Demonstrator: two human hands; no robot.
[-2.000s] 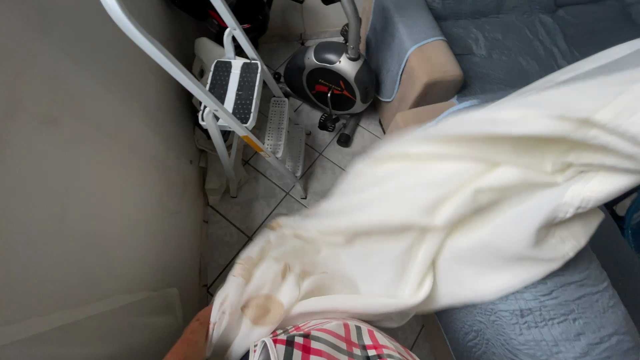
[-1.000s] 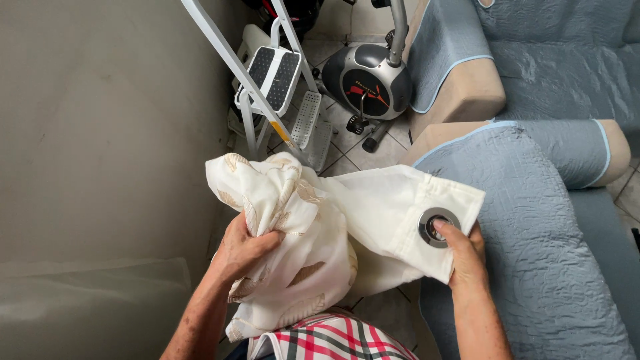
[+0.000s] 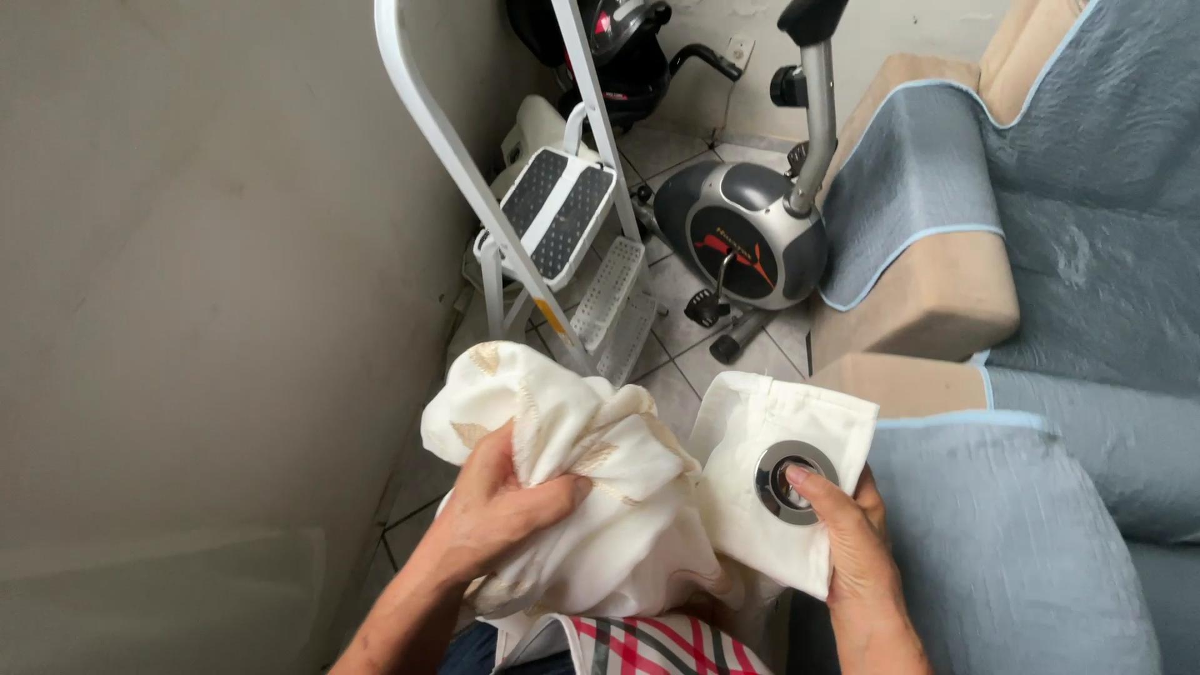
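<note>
A white curtain [image 3: 656, 525] with tan leaf shapes hangs bunched between my two hands. My left hand [image 3: 506, 506] grips a gathered fold of it, thumb on top. At the curtain's top band, my right hand [image 3: 844, 525] pinches the corner, its thumb on a shiny metal grommet [image 3: 797, 482]; the fingers behind the cloth are mostly hidden. The lower part of the curtain lies against a checked garment [image 3: 637, 647] at my waist.
A white folding stepladder [image 3: 560, 216] stands ahead beside the wall [image 3: 206, 281]. An exercise bike [image 3: 741, 234] is right of it on the tiled floor [image 3: 694, 356]. Sofas with grey-blue covers [image 3: 994, 525] and beige arms fill the right side. A dark motorcycle or similar machine is partly visible behind.
Two seconds ago the curtain was stretched out, blurred, toward the upper right. By one second ago it was bunched between both hands with the grommet at my right thumb, as it is now.
</note>
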